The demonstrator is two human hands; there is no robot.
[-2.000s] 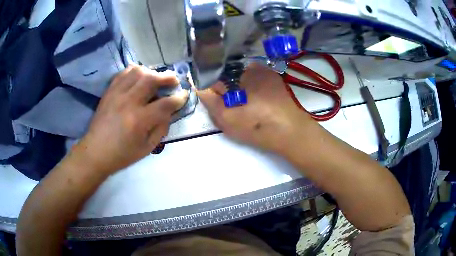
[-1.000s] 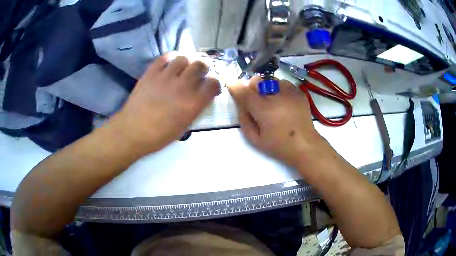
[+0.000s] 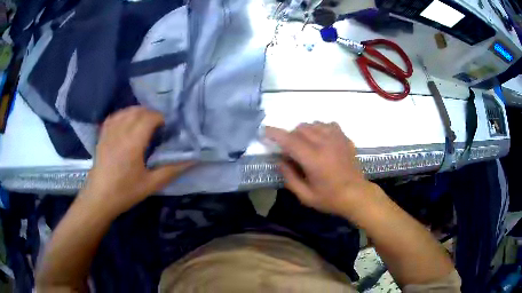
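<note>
A garment panel with pale grey-blue lining [image 3: 226, 86] and dark navy cloth [image 3: 94, 74] lies left of the needle area and reaches over the table's front edge. My left hand [image 3: 129, 154] is on the panel's lower left part, thumb apart from the fingers, with cloth between them. My right hand [image 3: 320, 163] is just right of the panel's lower right edge, slightly blurred, fingers bent; whether its fingertips pinch the cloth edge cannot be told. The presser foot area is bright and blurred at the top.
Red-handled scissors [image 3: 386, 71] lie on the white table right of the needle area. A thin brownish tool [image 3: 441, 111] and a dark fabric strip [image 3: 470, 120] lie farther right. The machine's dark panel [image 3: 452, 20] is at the upper right. A ruler strip [image 3: 400, 163] runs along the front edge.
The pale cloth has come out from under the machine head toward me and now lies spread at the front edge. Both hands have moved nearer the front edge. The view has shifted.
</note>
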